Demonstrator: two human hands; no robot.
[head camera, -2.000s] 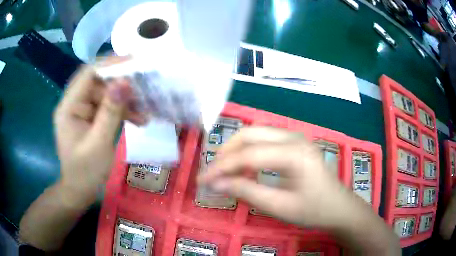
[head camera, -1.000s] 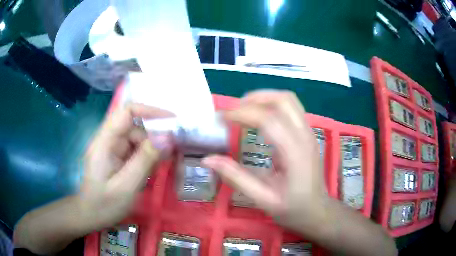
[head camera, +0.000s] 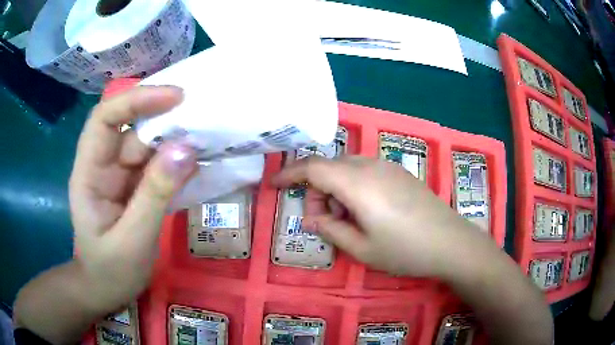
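Observation:
My left hand holds a white label strip between thumb and fingers. Its broad face is blank, and small black print shows along its lower curled edge. A plain whitish piece hangs below it. My right hand is over the second phone in the red foam tray, index finger and thumb apart. The thumb tip is beside a small printed label in that phone's back. The phone to its left also bears a white printed label.
A label roll stands at the back left, beside a dark strip. A white sheet with thin metal tweezers lies behind the tray. Another red tray of phones is at the right. A forearm shows at the right edge.
My left hand has moved left with the strip, whose blank face now spreads wide. My right hand has come away from the strip and down to the second phone. The view has shifted.

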